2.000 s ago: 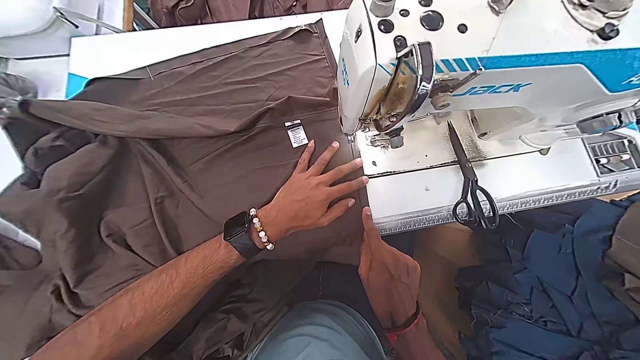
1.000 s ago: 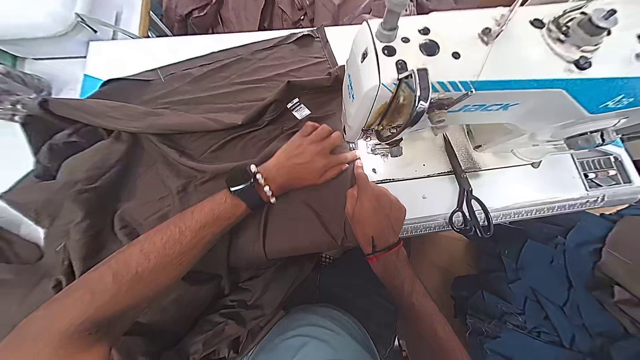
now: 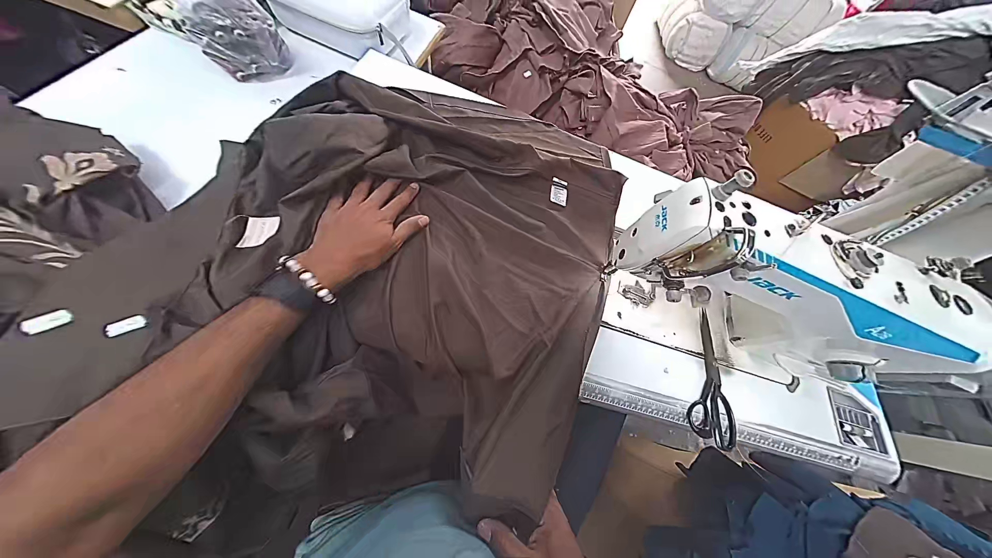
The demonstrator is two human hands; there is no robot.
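A dark brown garment (image 3: 496,294) lies spread over the table, its right edge at the needle area of a white and blue Jack sewing machine (image 3: 798,287). My left hand (image 3: 364,232), with a beaded bracelet at the wrist, rests on the cloth with its fingers spread. Low in the view, my right hand (image 3: 535,535) grips the garment's lower edge near my lap, its fingers partly hidden by the fabric. A small white label (image 3: 558,192) is on the cloth near the machine. Black-handled scissors (image 3: 711,411) lie on the machine bed.
Mauve cloth (image 3: 558,77) is heaped behind the table. A white case (image 3: 341,23) and a plastic bag (image 3: 240,39) stand at the back left. Flower-patterned fabric (image 3: 77,170) lies at the left. Dark blue cloth (image 3: 783,504) is piled below the machine, at the lower right.
My left hand has left the presser foot area and moved left over the cloth. My right hand has come down and toward me, now holding the garment's edge. The view has swung left.
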